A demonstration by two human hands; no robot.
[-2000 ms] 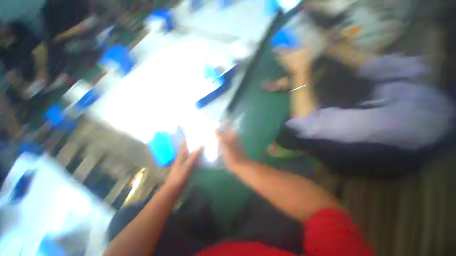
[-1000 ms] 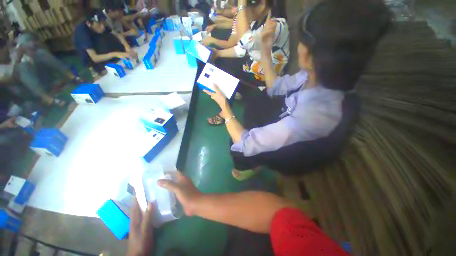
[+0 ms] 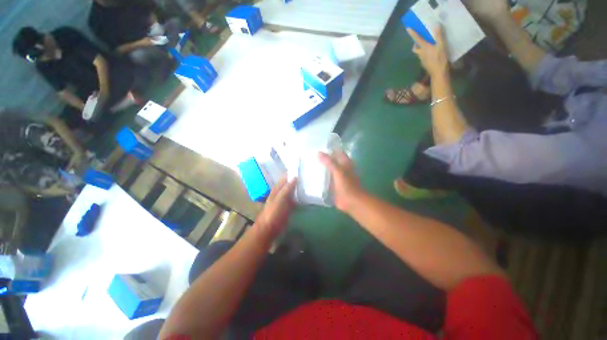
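Note:
My left hand [image 3: 278, 206] and my right hand [image 3: 341, 180] hold a pale, translucent inner piece [image 3: 313, 178] between them, above my lap at the table's corner. My left fingers are at its left side, my right fingers on its right side. Its fine shape is washed out by glare. A blue-and-white carton [image 3: 254, 178] stands at the table corner just left of it, its white side partly behind my left hand.
Made-up cartons [image 3: 323, 76] stand on the white-topped table [image 3: 226, 106]. Another carton [image 3: 136, 294] and a dark-blue lump [image 3: 88, 219] lie on the left table [image 3: 80, 265]. A person on the right holds a carton [image 3: 447, 26]. Wooden slats show between the tables.
The view has swung left, showing the left table. The pale piece is still in both hands and sits more upright, farther right of the blue carton. My right hand has moved to its right side.

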